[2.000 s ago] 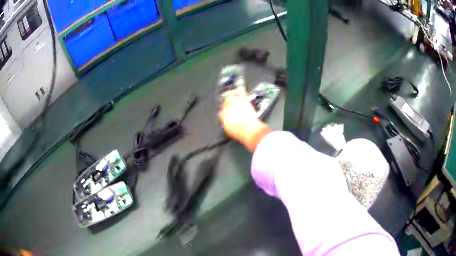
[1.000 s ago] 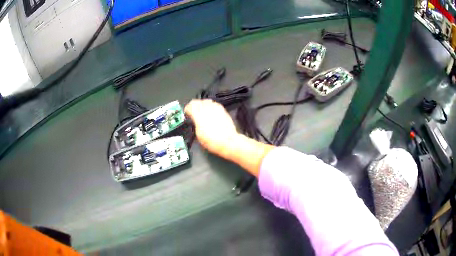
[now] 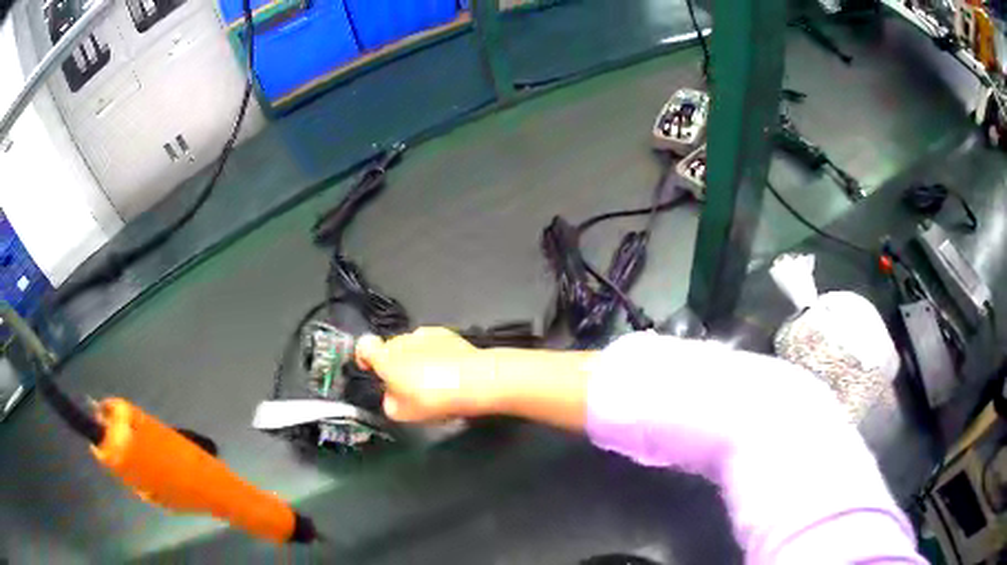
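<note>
My right hand (image 3: 433, 375) reaches in from the right. Its fingers are closed at the right end of an open housing with a circuit board (image 3: 325, 360). A second housing (image 3: 315, 416) lies nearer me, tilted with its pale side wall showing; its inside is mostly hidden. Some black cable lies by my fingers, and the exact grip is blurred. The orange electric screwdriver (image 3: 199, 475) hangs at the lower left, tip pointing down right, touching nothing. My left hand is out of the picture.
Black cord bundles (image 3: 580, 281) lie mid-mat. Two open housings (image 3: 680, 119) stand farther back, one partly behind the green post (image 3: 738, 155). A bag of screws (image 3: 841, 351) and flat grey boxes (image 3: 928, 351) are at right. A black round rim shows at the bottom edge.
My right hand has left the far housings and come to the near pair. Those two have turned and tilted since a second ago. The view has shifted and more of the orange screwdriver shows.
</note>
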